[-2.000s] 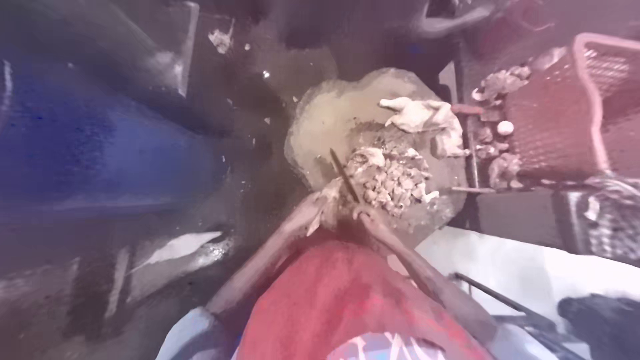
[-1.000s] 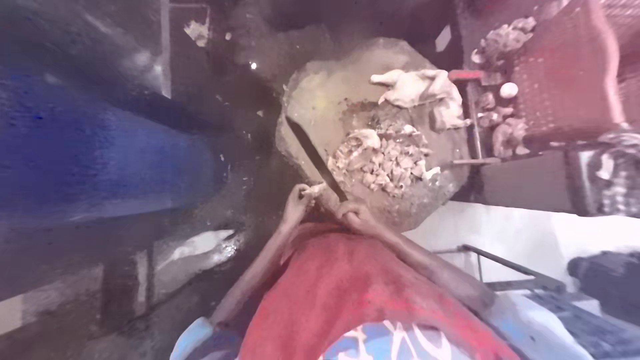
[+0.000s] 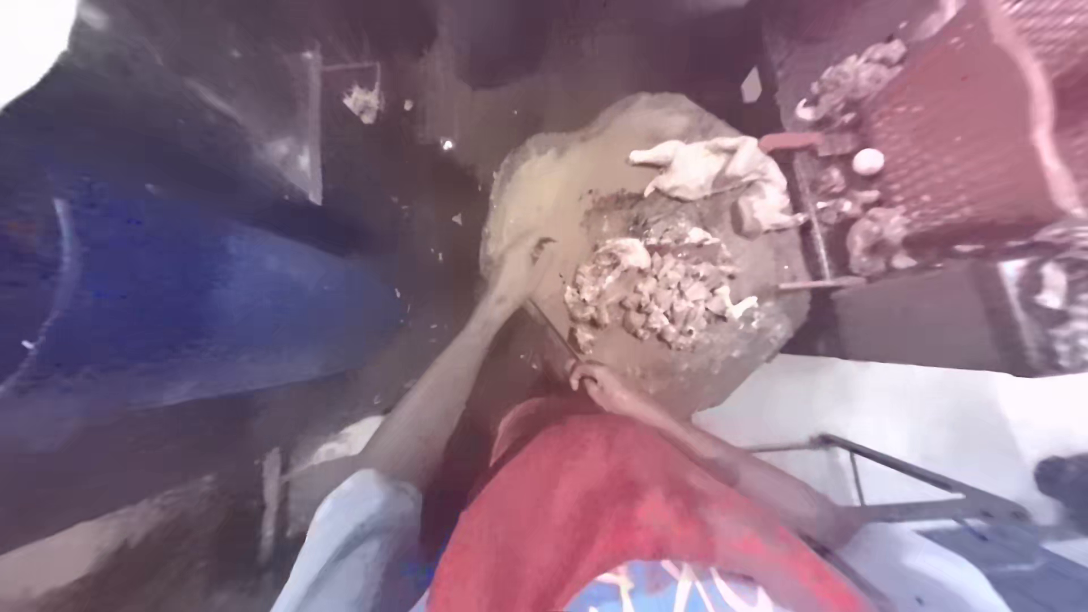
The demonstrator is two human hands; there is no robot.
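Observation:
My right hand (image 3: 599, 382) is closed on the handle of a long-bladed knife (image 3: 554, 330), which points up and to the left over the near edge of a large worn chopping block (image 3: 544, 183). My left hand (image 3: 520, 259) reaches over the left part of the block, past the blade; blur hides whether its fingers hold anything. To its right lies a heap of chopped meat pieces (image 3: 671, 293). Behind the heap rests a pale plucked chicken (image 3: 697, 168), stretched toward the right edge of the block.
A big blue barrel (image 3: 212, 297) fills the left side. Right of the block stand a red plastic crate (image 3: 952, 127), more meat scraps (image 3: 880, 238) and a red-handled tool (image 3: 790, 142). A metal frame (image 3: 901, 463) is at lower right.
My left hand has moved from beside the knife, up and forward over the block. My right hand keeps the knife, its blade now partly behind my left forearm. The view has shifted somewhat.

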